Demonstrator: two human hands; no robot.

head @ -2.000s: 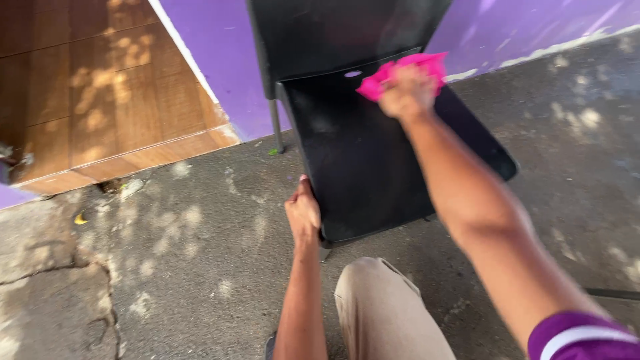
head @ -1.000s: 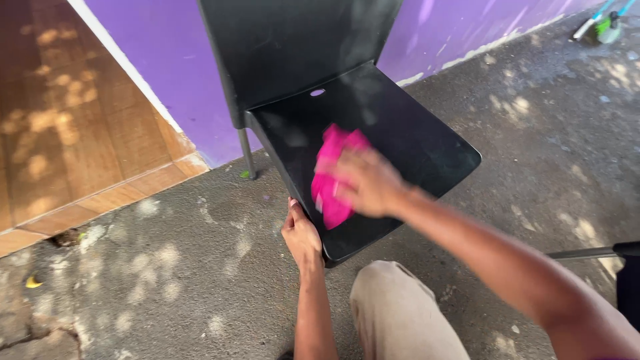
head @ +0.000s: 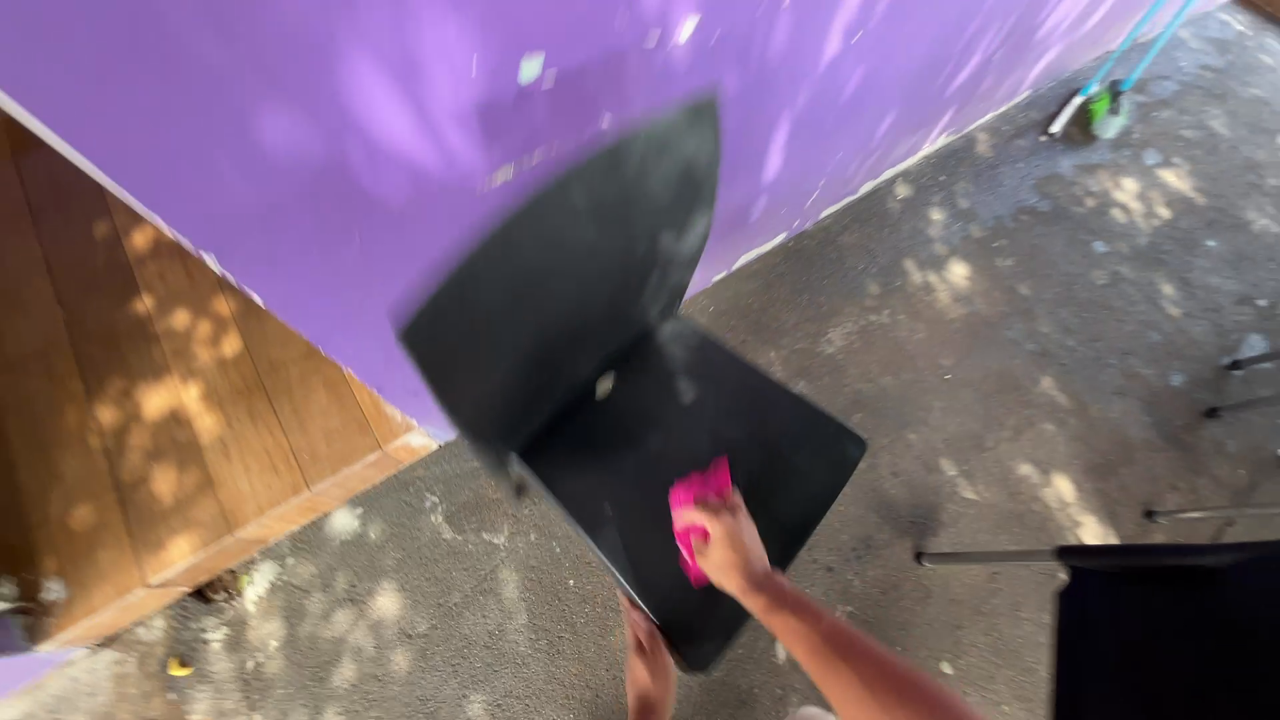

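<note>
A black chair [head: 640,430] with a broad backrest stands tilted in the middle of the head view, its seat toward me. My right hand [head: 722,540] is closed on a bright pink cloth [head: 700,490] that lies against the front part of the seat. Under the seat's left front edge is my left hand [head: 645,635]; its fingers are mostly hidden beneath the seat, and it appears to grip that edge. The backrest is blurred.
Behind the chair rises a purple wall [head: 300,150]. A wood-look tiled step [head: 200,400] is at left. Another black chair [head: 1160,630] lies at lower right, with metal legs above it. Blue-handled tools [head: 1110,100] rest by the wall at upper right.
My right hand has moved the pink cloth from near the backrest, over the left side of the seat, to its front part. The chair has turned and tilted. The view has shifted.
</note>
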